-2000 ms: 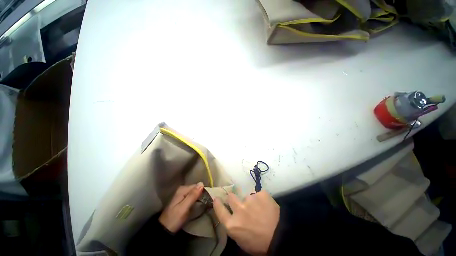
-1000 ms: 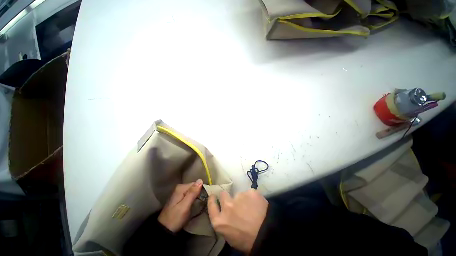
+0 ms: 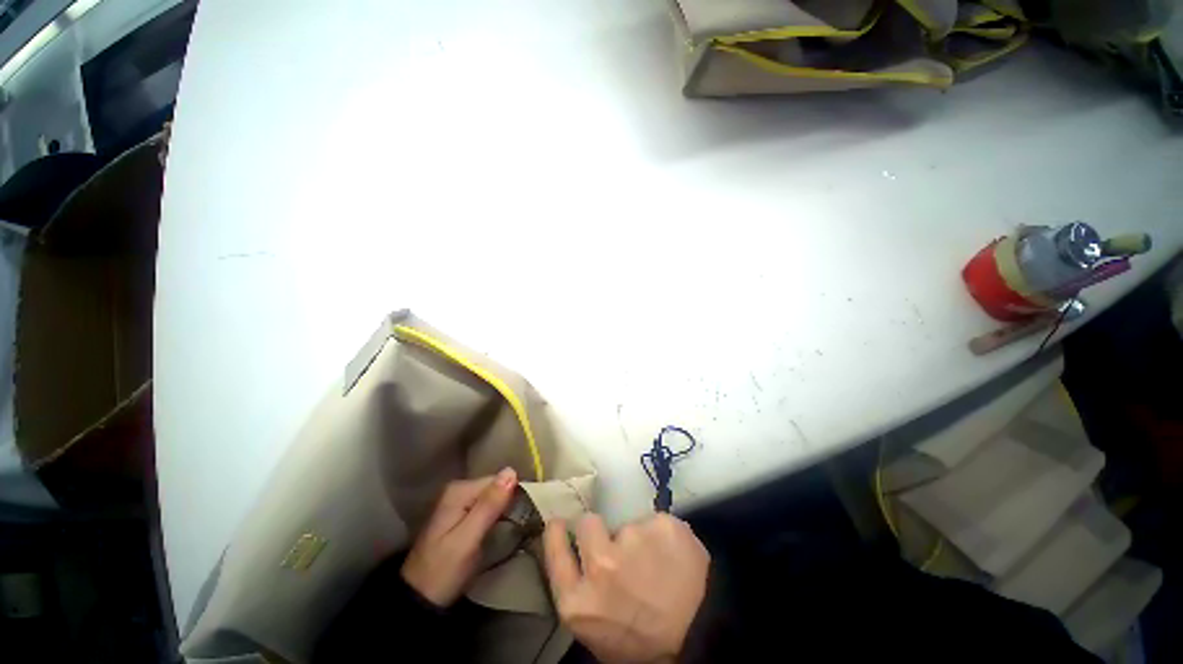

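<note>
A beige fabric bag (image 3: 331, 486) with a yellow piped seam (image 3: 500, 387) lies at the table's near edge, its corner pointing away from me. A small yellow mark (image 3: 305, 553) is on its panel. My left hand (image 3: 454, 538) pinches the folded cloth below the end of the piping. My right hand (image 3: 629, 584) is closed on the same fold from the right. A small dark metallic bit (image 3: 524, 516) shows between the hands; I cannot tell what it is. A dark cord tangle (image 3: 666, 464) lies on the table beside my right hand.
The white table (image 3: 428, 169) curves along its right edge. More beige bags (image 3: 817, 65) with yellow edges lie at the far side. A red and grey pot (image 3: 1018, 275) with handles and a brown stick (image 3: 1005, 335) are at right. Beige fabric (image 3: 1012, 480) hangs below the edge. An open carton (image 3: 78, 324) stands left.
The view has shifted slightly. Both hands stay at the same fold, with my right hand's fingers a little more curled. The dark metallic bit shows slightly more between them.
</note>
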